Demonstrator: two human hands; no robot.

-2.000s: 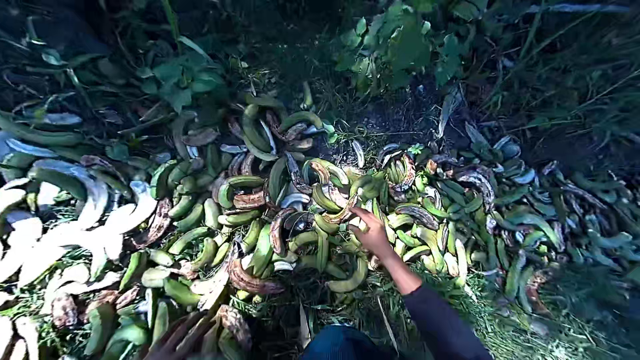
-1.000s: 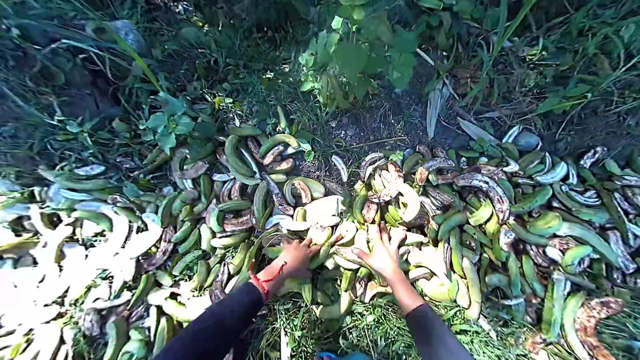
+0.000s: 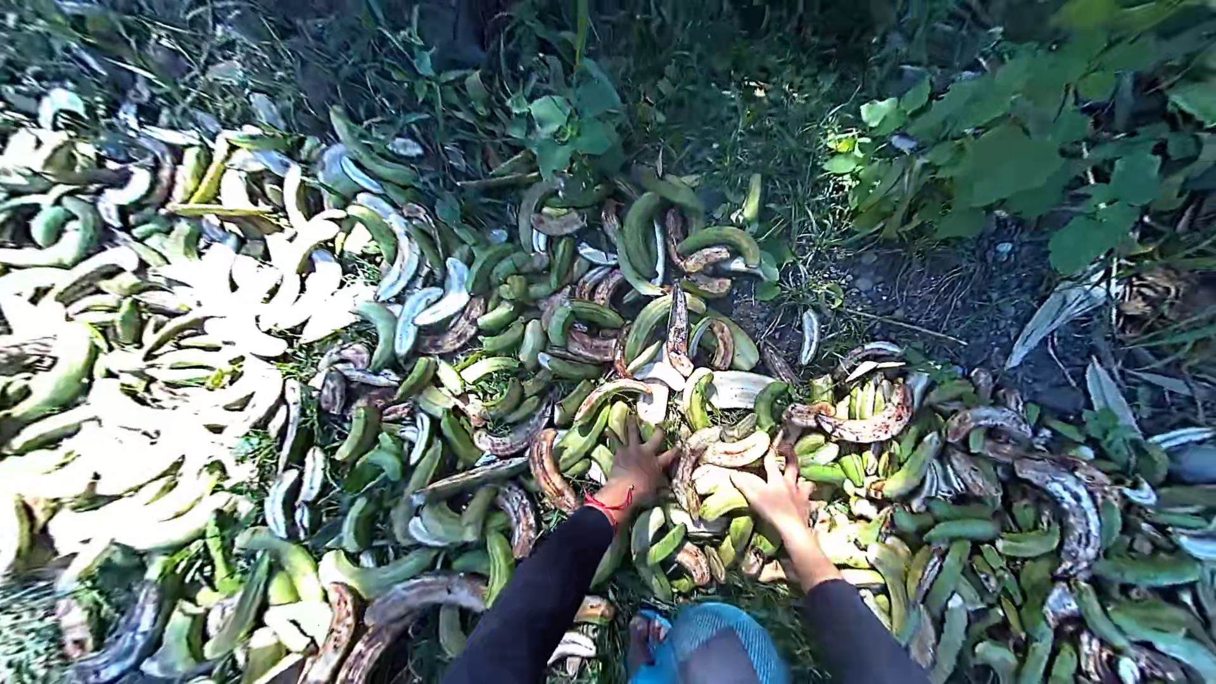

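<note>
Many green and browned bananas or plantains (image 3: 579, 342) lie spread on the grass in front of me. My left hand (image 3: 638, 467), with a red string (image 3: 610, 506) at the wrist, rests fingers apart on green fruit near the middle. To its right, my right hand (image 3: 774, 494) touches the pile, thumb and fingers spread, beside pale yellowish fruit (image 3: 724, 502). A brown-spotted curved fruit (image 3: 869, 423) lies just beyond my right hand. The undersides of both hands are hidden against the pile.
Leafy green plants (image 3: 1007, 161) grow at the upper right, with dark soil (image 3: 912, 275) below them. Strongly sunlit fruit (image 3: 142, 408) covers the left side. My knee in blue cloth (image 3: 722, 646) shows at the bottom, and a dry leaf (image 3: 1064, 313) lies at the right.
Two seconds ago my left hand was low at the bottom left; it now lies on the fruit near my right hand. The view has shifted left since one second ago.
</note>
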